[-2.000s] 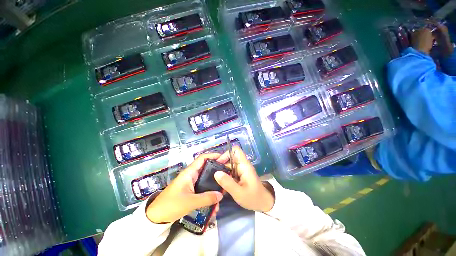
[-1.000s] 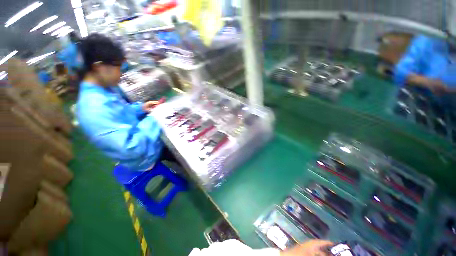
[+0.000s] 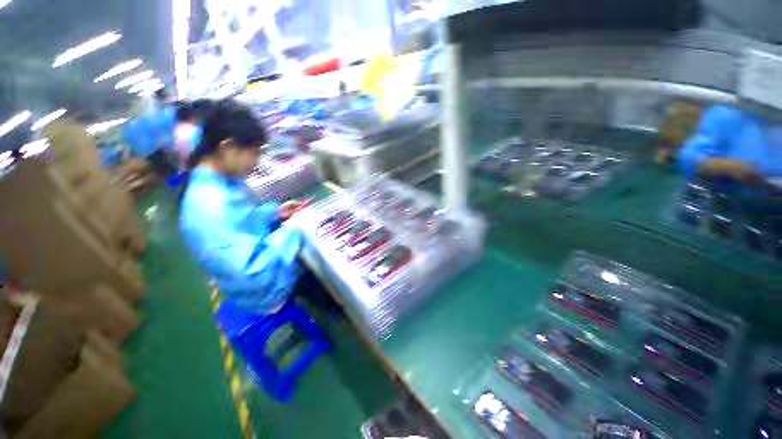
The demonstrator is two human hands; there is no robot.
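Observation:
Neither of my hands shows in the blurred head view. A clear blister tray [image 3: 592, 261] lies at the lower right with several phone bodies in its pockets. A black phone body with a red edge [image 3: 586, 306] lies near its far end. Another phone body [image 3: 502, 415] with a bright silvery patch lies near the bottom edge. One more phone body [image 3: 619, 429] is cut off by the bottom edge; I cannot tell whether it is held.
A stack of trays with phones [image 3: 412, 296] stands on the green bench [image 3: 463, 300]. A person in blue [image 3: 231, 231] sits beside it on a blue stool [image 3: 274, 347]. Another blue-clad person [image 3: 729, 146] is across the bench. A pale post [image 3: 453, 129] rises there. Cardboard boxes [image 3: 64, 283] stand left.
The view has swung from the near trays and my working hands to the left and up along the bench. The hand at the bottom edge one second ago is out of view.

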